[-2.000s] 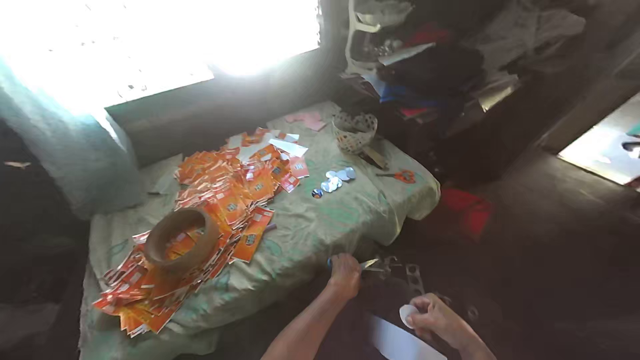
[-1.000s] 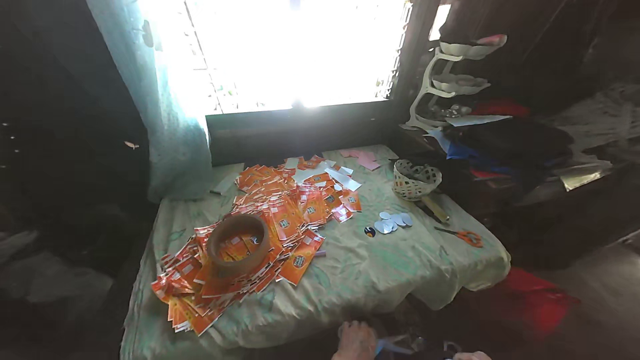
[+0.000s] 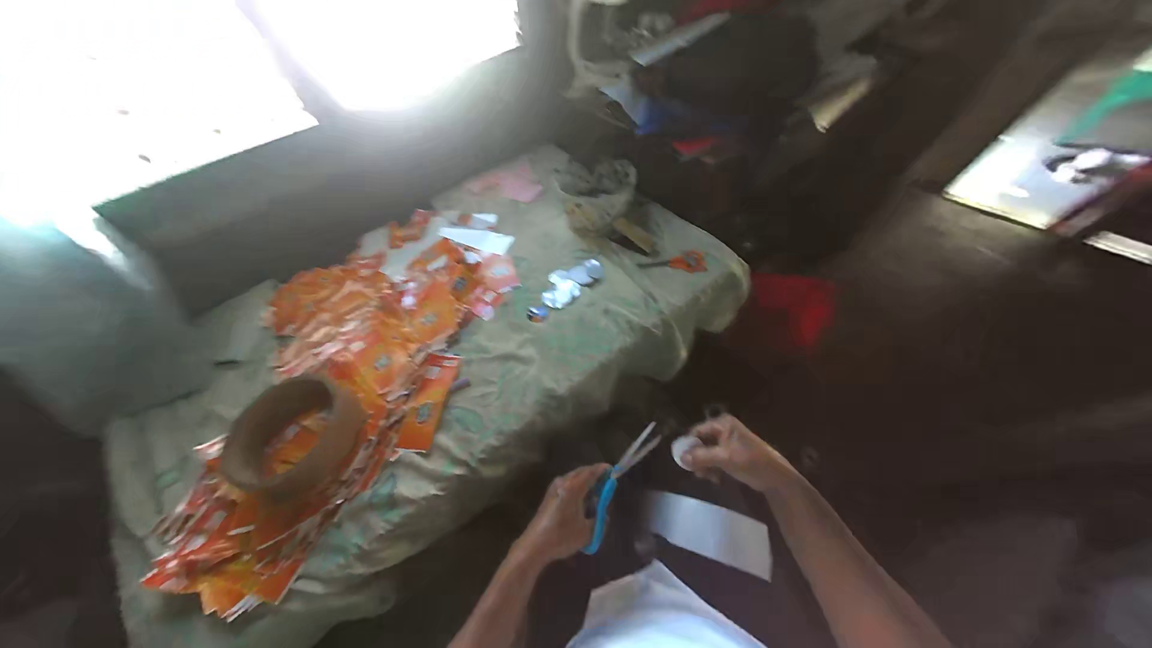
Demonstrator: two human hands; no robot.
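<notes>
My left hand (image 3: 569,513) grips blue-handled scissors (image 3: 605,504), their blades parted and pointing up and right. In my right hand (image 3: 733,454), a small white disc (image 3: 685,452) is pinched between thumb and fingers, just right of the blade tips. Below both hands a white strip (image 3: 711,531), paper or card, lies over my dark lap area. On the cloth-covered table, silvery discs (image 3: 562,294) lie beside a small dark round piece (image 3: 537,314). A large heap of orange printed packets (image 3: 360,315) spreads to their left, with a brown ring-shaped roll (image 3: 238,450) resting on it.
The table's draped cloth (image 3: 531,396) hangs at its near edge. Toward the back right stand a woven basket (image 3: 594,193) and orange-handled scissors (image 3: 688,261). White paper pieces (image 3: 477,239) lie behind the heap. A red item (image 3: 796,306) is right of the table; a bright window is behind.
The view swung up toward the window and back down. Both hands, at the lower edge one second ago, now show fully. The disc was in my right hand two seconds ago too.
</notes>
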